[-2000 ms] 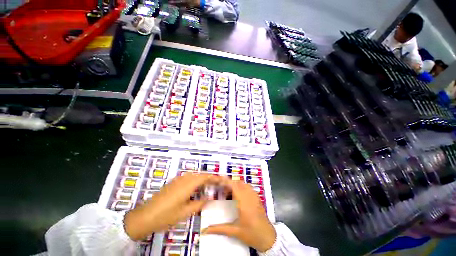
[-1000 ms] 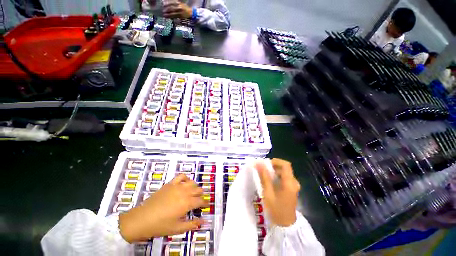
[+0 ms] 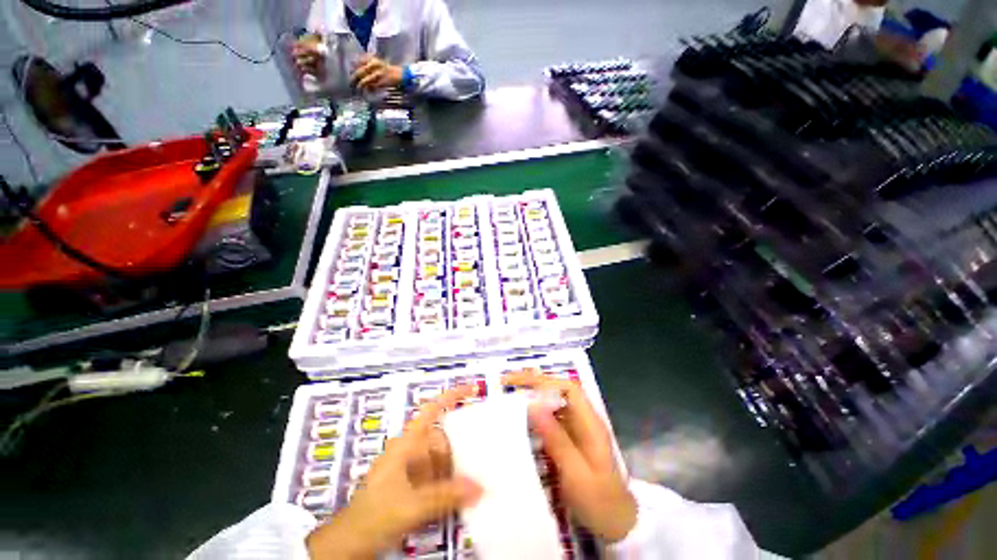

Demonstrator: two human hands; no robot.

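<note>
My left hand [image 3: 410,481] and my right hand [image 3: 582,448] are together over the near white component tray [image 3: 286,459]. A white sheet [image 3: 497,481] hangs between them; my left thumb lies on its left edge and my right fingers are at its upper right. A small pale thing shows at my right fingertips [image 3: 547,403], blurred. Whether a component is between the fingers is hidden. Small cylindrical components [image 3: 325,451] lie in the tray's pockets, silver, with yellow or red parts. Hands and sheet hide much of the tray.
Stacked white trays [image 3: 437,352] of similar components adjoin the near tray's far side. Tall clear trays of black parts [image 3: 809,252] stand right. A red-orange bin [image 3: 131,213] and a white handheld tool [image 3: 120,380] are left. A person in white [image 3: 437,55] works across the bench beyond circuit boards [image 3: 607,93].
My left hand has moved from the tray's pockets to the sheet, and my right hand has come inward with it. The view has tilted up, showing more of the person opposite.
</note>
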